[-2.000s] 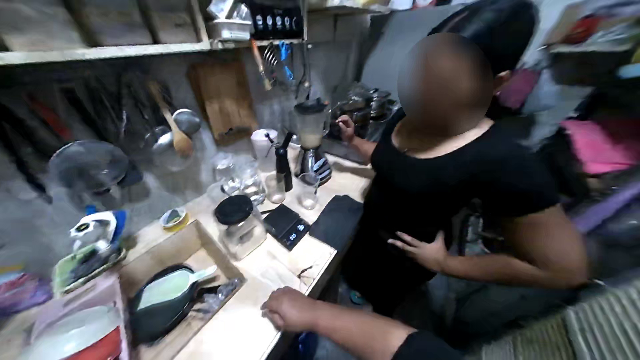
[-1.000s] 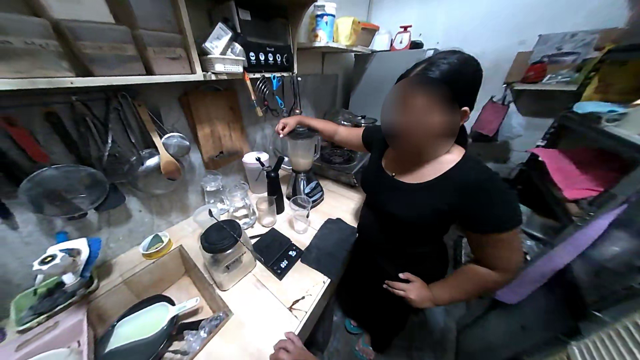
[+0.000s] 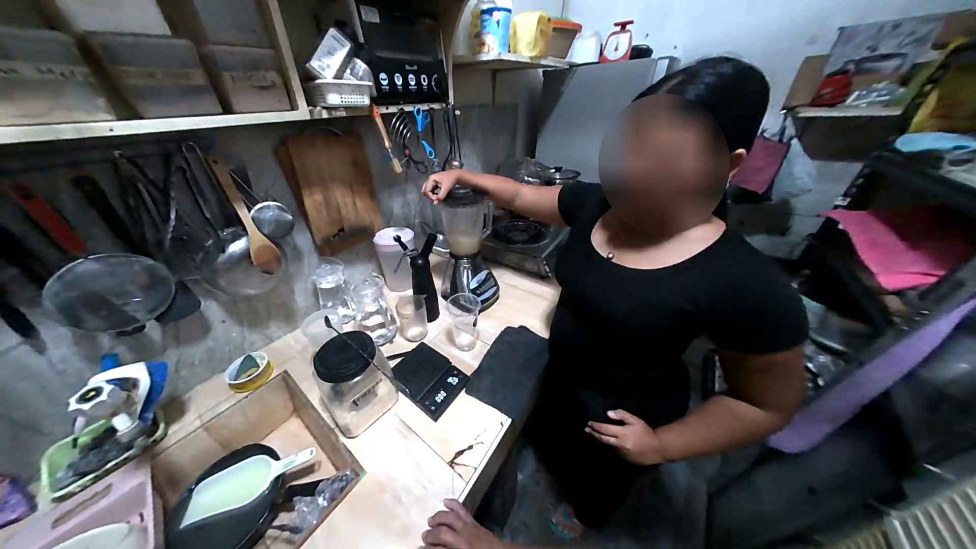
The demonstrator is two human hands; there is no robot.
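Observation:
My right hand [image 3: 457, 526] rests at the front edge of the wooden counter [image 3: 396, 457], partly cut off by the bottom of the view, with no object seen in it. My left hand is out of view. Ahead of my right hand are a clear jar with a black lid [image 3: 345, 356] and a black digital scale [image 3: 431, 377] with a lit display. A dark cloth [image 3: 511, 370] hangs over the counter edge. Beyond stand clear cups [image 3: 463, 320], glass pitchers [image 3: 374, 309], a black whipped-cream dispenser [image 3: 424, 278] and a blender [image 3: 467, 244] holding a pale liquid.
A person in black [image 3: 663, 305] stands at the right, one hand at the blender lid, the other at the waist. On the left, a wooden tray recess [image 3: 252, 412] holds a black pan and a pale green scoop [image 3: 232, 484]. Utensils hang on the wall; a gas stove [image 3: 526, 232] is behind.
My right hand has moved down toward the bottom of the view. The other person's raised hand has come to the blender lid. The view has shifted.

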